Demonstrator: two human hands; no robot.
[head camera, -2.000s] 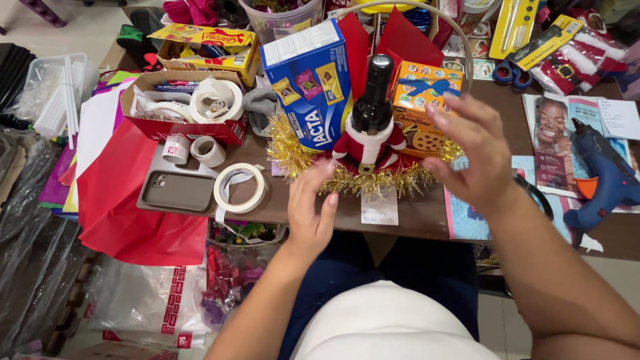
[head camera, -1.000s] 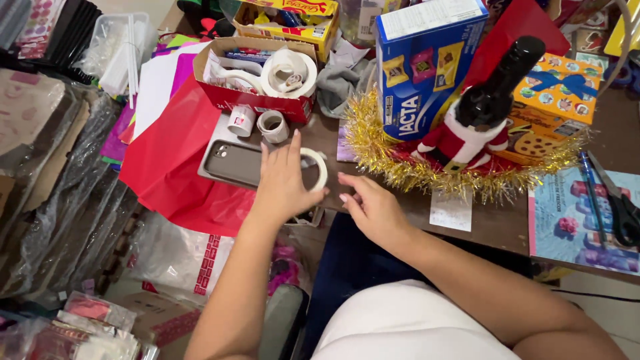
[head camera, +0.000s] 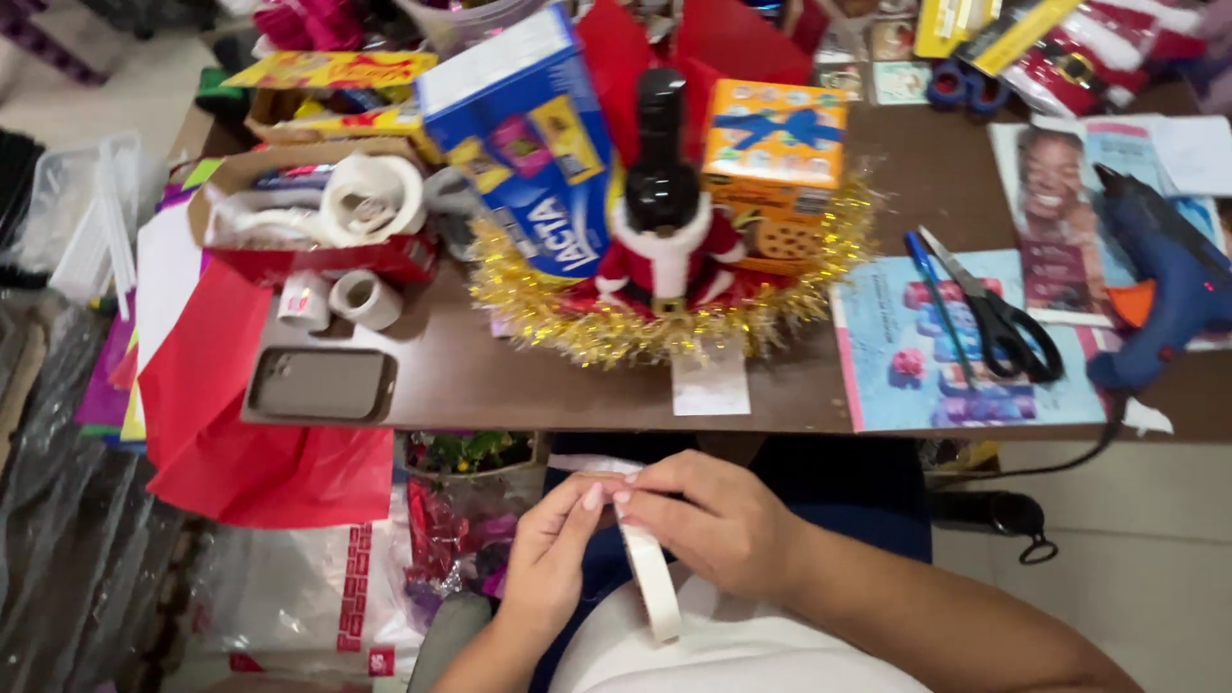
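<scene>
My left hand (head camera: 558, 534) and my right hand (head camera: 717, 520) meet below the table's front edge, fingertips pinched together at a roll of white tape (head camera: 652, 582). The roll hangs edge-on from between them, over my lap. Beyond them on the table stands a basket arrangement rimmed with gold tinsel (head camera: 616, 337). It holds a dark bottle (head camera: 661, 188) in a Santa outfit, a blue Lacta chocolate box (head camera: 534, 144) leaning left, and an orange box (head camera: 775, 173) with a blue bow print. A small white paper (head camera: 710, 380) lies under the tinsel's front.
A grey phone case (head camera: 320, 385), small rolls (head camera: 366, 298), red sheet (head camera: 226, 404) and red carton of supplies (head camera: 318, 255) lie left. Scissors (head camera: 1001, 322), a blue pen (head camera: 938, 298), magazines and a blue glue gun (head camera: 1155, 260) lie right, its cord hanging over the edge.
The tape roll, on the table by the phone case two seconds ago, is now in my hands. Both hands have come together below the table edge.
</scene>
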